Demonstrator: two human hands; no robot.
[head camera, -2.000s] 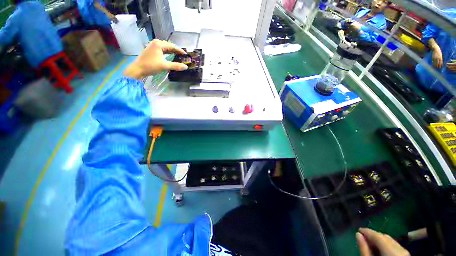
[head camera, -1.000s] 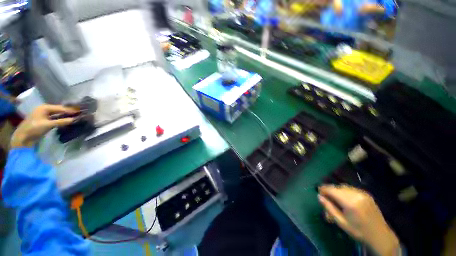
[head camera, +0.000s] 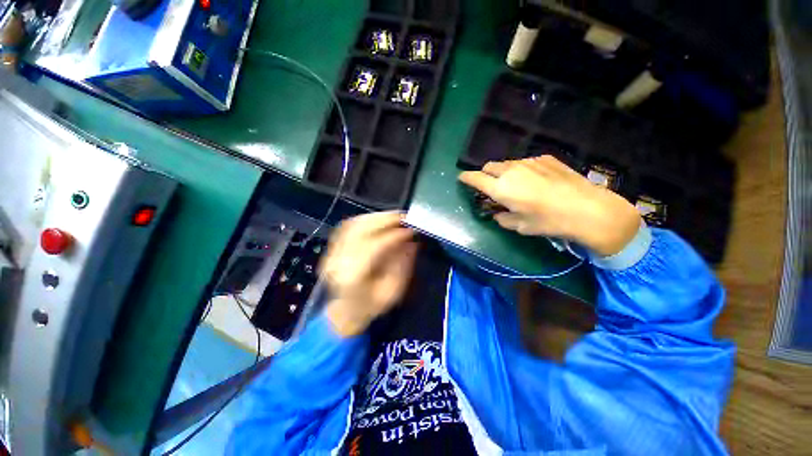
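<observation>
My right hand (head camera: 556, 203) is over the green mat between two black trays. Its thumb and fingertips close around a small dark module (head camera: 486, 204), mostly hidden by the fingers. My left hand (head camera: 367, 267) is motion-blurred, beside the mat's front edge; whether it holds anything cannot be told. The left black compartment tray (head camera: 385, 123) has several bright modules in its far pockets, and its near pockets look empty. The right black tray (head camera: 499, 135) lies partly under my right hand and forearm, with bright modules (head camera: 651, 209) showing beyond the wrist.
The blue box (head camera: 169, 53) stands at upper left, with a thin pale tube (head camera: 342, 125) curving over the left tray. The machine's sloped front with its red button (head camera: 55, 240) is at left. A lower shelf holds another dark tray (head camera: 289, 289). Pale cylindrical pieces (head camera: 523, 44) are at upper right.
The view has swung right and down. My left hand has left the dark fixture on the machine bed and come close to my right hand, which is now between the trays.
</observation>
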